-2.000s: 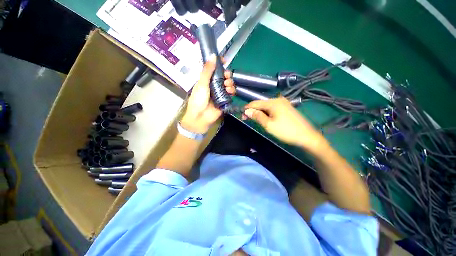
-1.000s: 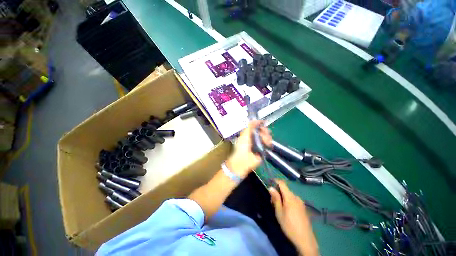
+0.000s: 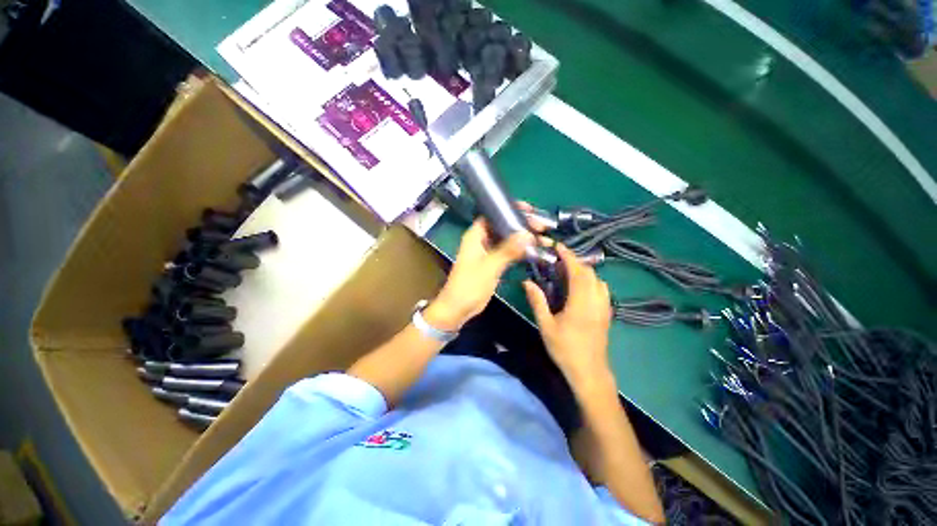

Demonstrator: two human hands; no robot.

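Note:
My left hand [image 3: 485,269] holds a glossy dark grey handle housing [image 3: 490,193] around its lower part, the tube tilted up and to the left. My right hand [image 3: 578,308] grips a dark end piece [image 3: 550,275] at the housing's lower end. My fingers partly hide the join, and I cannot tell how far the parts fit together. A thin dark cord with a small tip [image 3: 416,111] sticks out past the upper end of the housing, over the tray.
The white parts tray [image 3: 269,23] bears black ribbed sleeves [image 3: 483,51]. An open brown carton [image 3: 92,221] with dark tubes [image 3: 205,277] stands at left. Folded cords [image 3: 663,269] lie beside my right hand on the green bench. A large cord pile [image 3: 822,411] is at right.
The housing is now clearly seen between my hands. My right hand has come up from lower down onto the dark end piece, close to my left hand. The view has shifted.

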